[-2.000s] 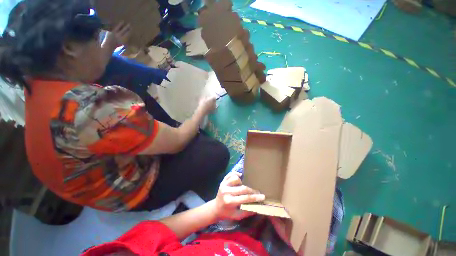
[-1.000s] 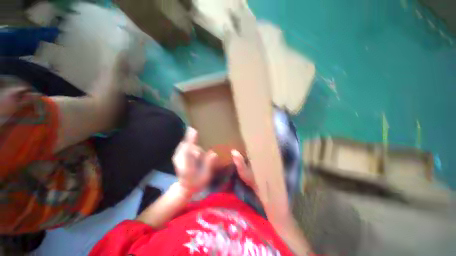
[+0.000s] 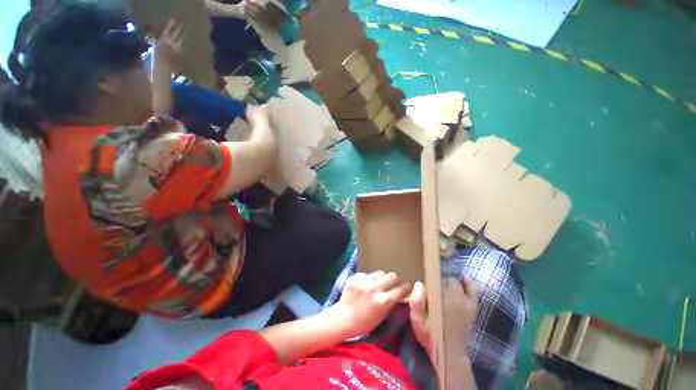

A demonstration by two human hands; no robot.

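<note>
A box tray (image 3: 391, 232) with raised walls stands open on my lap. Its lid panel (image 3: 431, 259) is upright along the right side, seen nearly edge-on. My left hand (image 3: 372, 302) grips the tray's near end wall, fingers over the edge. My right hand (image 3: 450, 312) is around the lid panel near the same corner; its thumb side shows left of the panel and the rest shows right of it. The fingertips inside the near corner are partly hidden.
A blank pile (image 3: 500, 194) lies on the green floor ahead of my knees. Finished boxes (image 3: 614, 354) stand at lower right. A stepped row of boxes (image 3: 355, 76) stands ahead. A person in an orange top (image 3: 137, 221) sits close at left, handling blanks (image 3: 294, 133).
The lid panel has swung from leaning outward with its face showing to nearly upright. My right hand has come into view at the near corner. The neighbour's arm has moved back from the blanks' far edge.
</note>
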